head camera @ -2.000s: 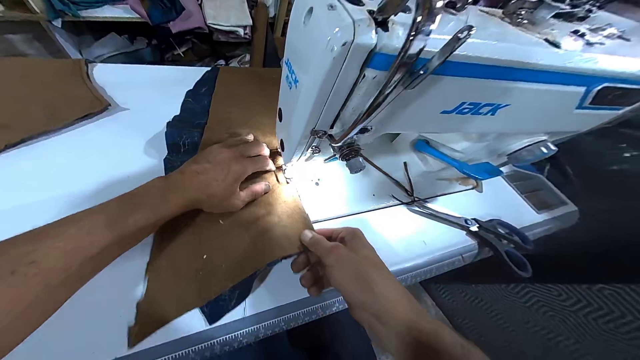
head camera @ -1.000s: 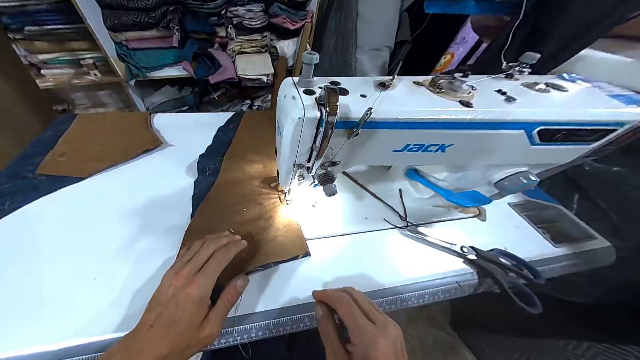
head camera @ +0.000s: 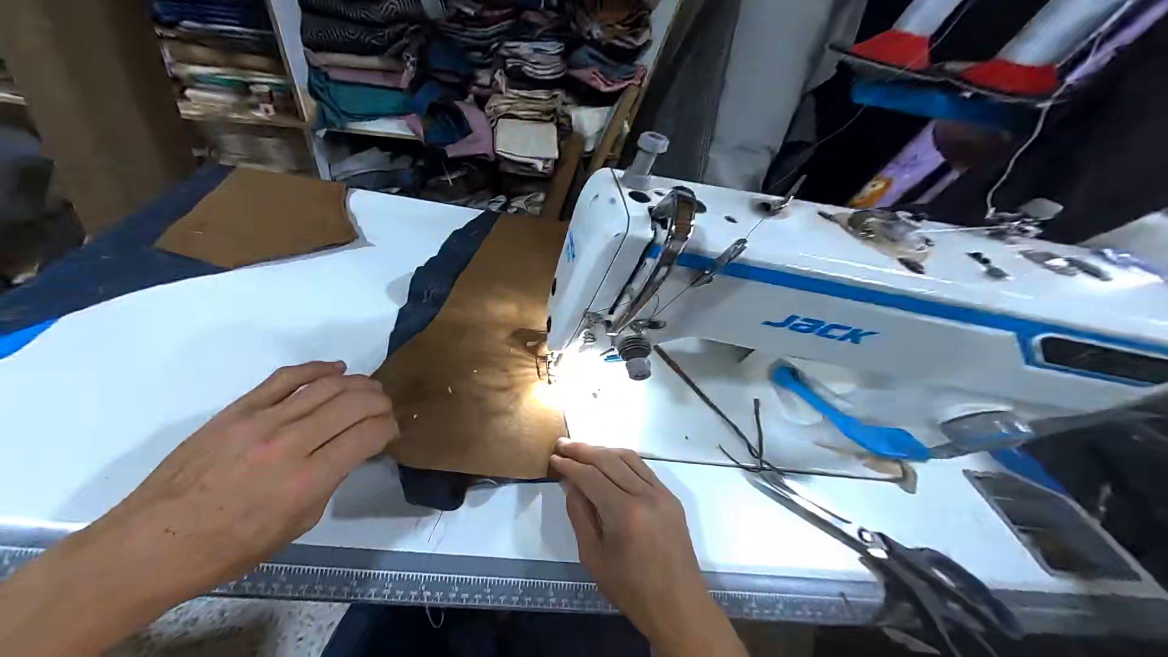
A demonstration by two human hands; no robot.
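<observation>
Brown fabric [head camera: 484,365] lies over dark blue denim [head camera: 436,283] on the white table, its right edge beneath the lit needle area of a white Jack sewing machine [head camera: 821,319]. The fingers of my left hand [head camera: 292,447] touch the left edge of the brown piece near its lower corner; whether they pinch it is hidden. At the bottom right corner, my right hand [head camera: 630,520] holds the edge between thumb and fingers. A fold of denim shows under the near edge.
Scissors [head camera: 876,547] lie right of my right hand, with dark cords [head camera: 721,415] by their tips. Another brown piece [head camera: 260,219] rests on denim at the far left. A measuring tape [head camera: 438,587] runs along the front edge. Shelves of folded fabric [head camera: 529,100] stand behind.
My left hand has moved from on top of the brown fabric to its left edge. My right hand, off the cloth one second ago, is now at the corner. The view has tilted up.
</observation>
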